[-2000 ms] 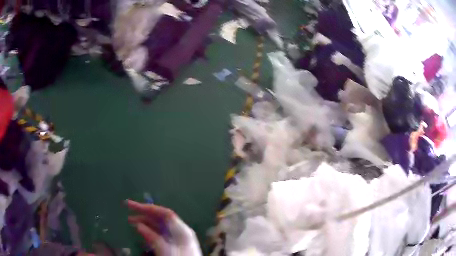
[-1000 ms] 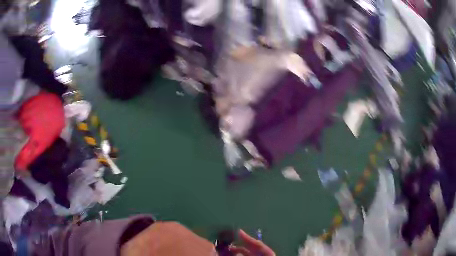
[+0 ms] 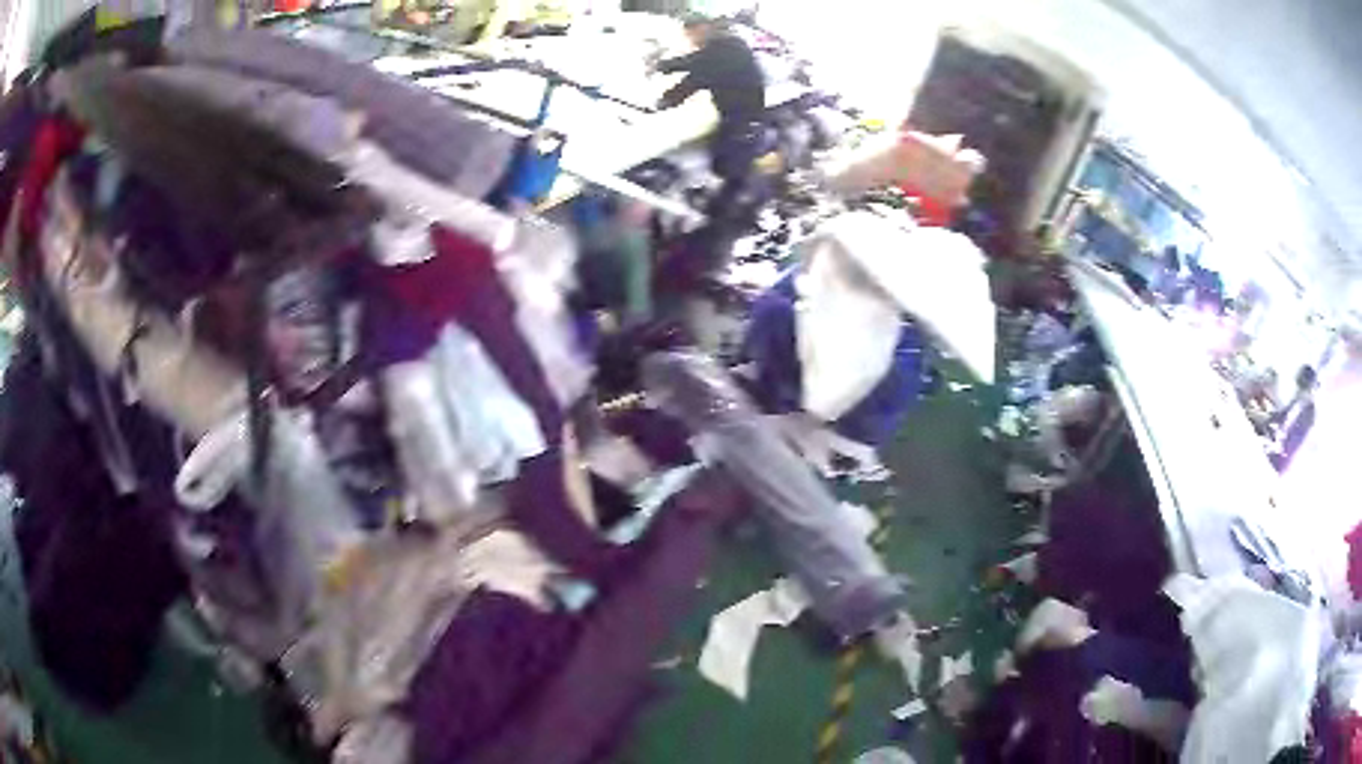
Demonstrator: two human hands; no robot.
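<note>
Neither of my hands is in view. Nearest in front of me is a heap of cloth at the left and lower middle, blurred. Long purple cloth [image 3: 598, 657] lies at its lower end on the floor. Beige cloth [image 3: 392, 605] lies to the left of it. A grey-mauve length of cloth [image 3: 792, 508] slants down to the floor on the right of the heap. White and dark red pieces hang in the middle of the heap.
Green floor [image 3: 769, 709] with yellow-black tape [image 3: 840, 716] runs at the bottom. Pale scraps [image 3: 735, 642] lie on it. A white cloth [image 3: 844, 336] covers a blue container. A person in dark clothes [image 3: 725, 82] stands at a far table. A long pale table edge [image 3: 1135, 403] is right.
The view has swung up and to the right, from the floor to the wider room. The hand and sleeve seen at the lower edge before are now out of the picture.
</note>
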